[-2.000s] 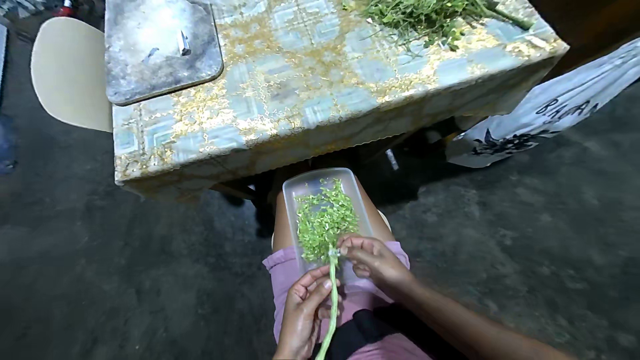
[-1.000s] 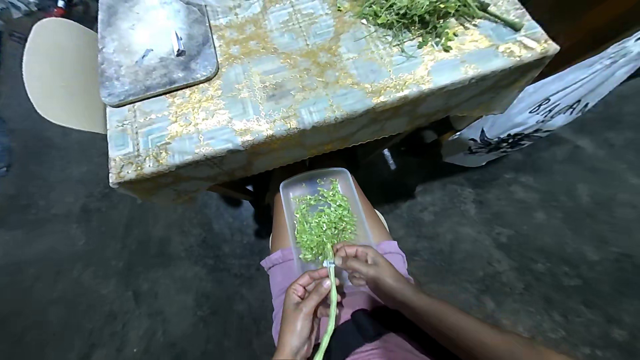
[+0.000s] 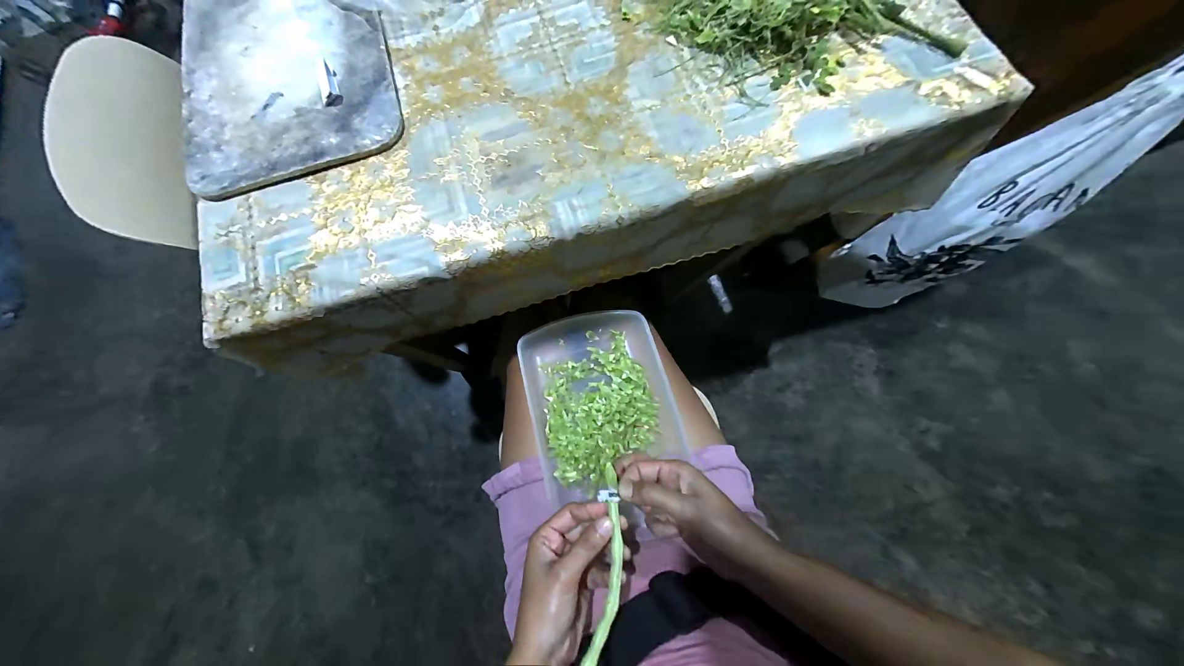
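Observation:
A long, thin green vegetable pod or stalk (image 3: 613, 564) runs up from the bottom edge to the near end of a clear plastic container (image 3: 679, 421), which rests on my thighs. My left hand (image 3: 566, 569) pinches the stalk between thumb and fingers. At its upper end my right hand (image 3: 671, 495) has its fingers closed by a small whitish, shiny piece (image 3: 608, 496), perhaps a blade, lying across the stalk; which of the two the fingertips grip I cannot tell. Finely cut green pieces (image 3: 601, 416) lie in the container just beyond my hands.
Ahead stands a table with a patterned tablecloth (image 3: 555, 176). On it are a grey board (image 3: 277, 139) with a small shiny object (image 3: 330, 83), and a heap of green leafy stems (image 3: 768, 32). A beige chair (image 3: 116, 139) is at left, a printed white bag (image 3: 971, 222) at right.

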